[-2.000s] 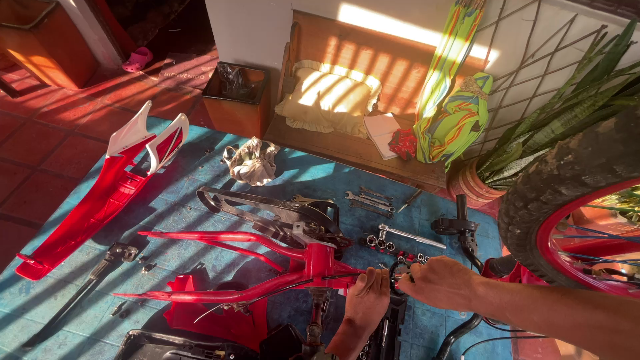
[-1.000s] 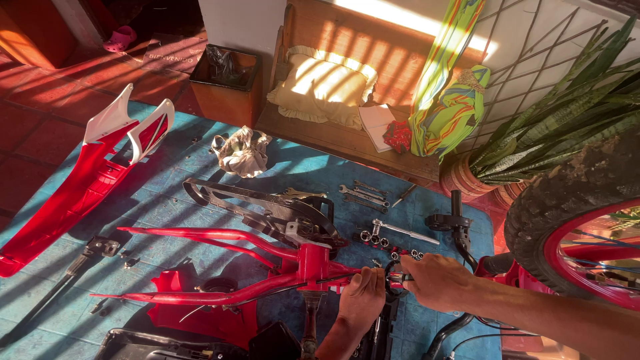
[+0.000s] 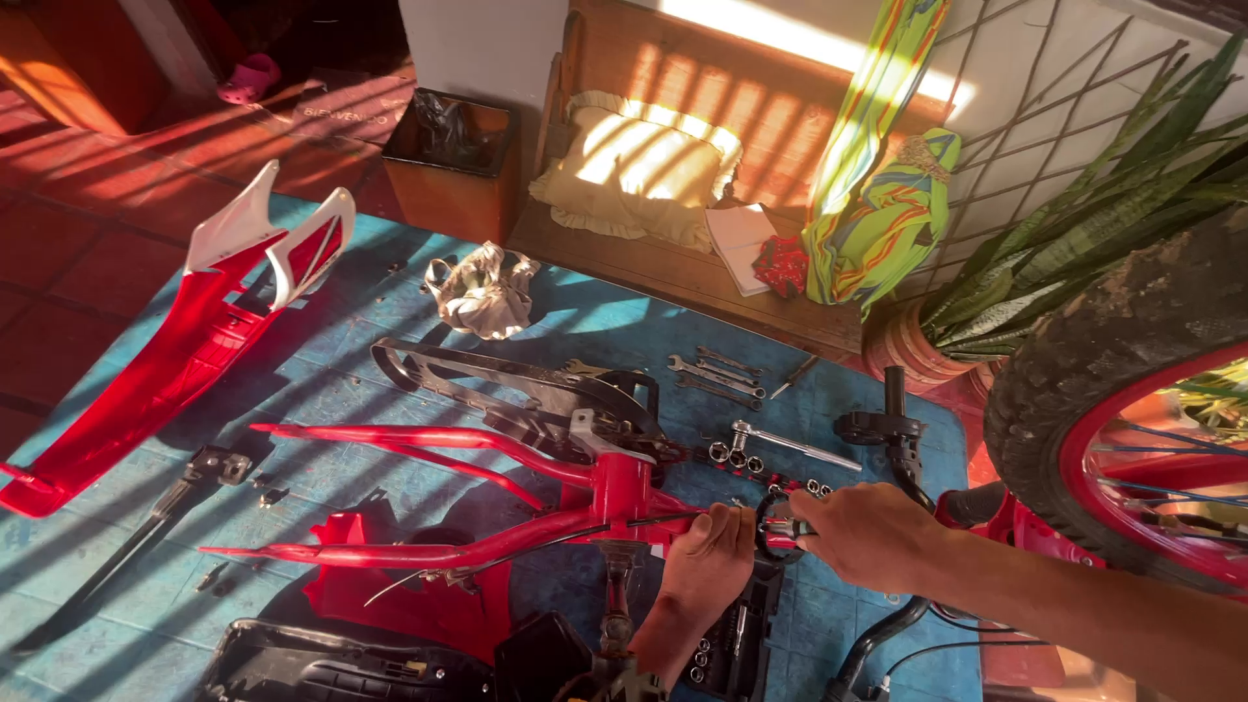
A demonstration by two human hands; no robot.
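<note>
A red motorcycle or bicycle frame (image 3: pixel 619 492) lies over a blue table, its two long tubes pointing left. My left hand (image 3: pixel 710 561) is closed around the frame's narrow right end, next to a thin black cable. Just to its right, my right hand (image 3: pixel 868 534) grips a small black, red and silver piece (image 3: pixel 780 526); whether it is a tool or a part is unclear. Fingers hide most of the contact. Behind the hands lie a silver ratchet (image 3: pixel 799 447) and several sockets (image 3: pixel 739 458). A black socket case (image 3: pixel 738 634) lies partly under my left forearm.
Combination wrenches (image 3: pixel 717 375) and a black chain guard-like part (image 3: pixel 526 390) lie farther back. A red-and-white fender (image 3: pixel 166 390) is at left, near a kickstand-like rod (image 3: pixel 146 526). A cloth bundle (image 3: pixel 483 292) rests at the back. A knobby tire (image 3: pixel 1102 331) and handlebar (image 3: pixel 892 439) are at right.
Both hands stay at the frame's right end. The view has shifted slightly; nothing else has plainly moved.
</note>
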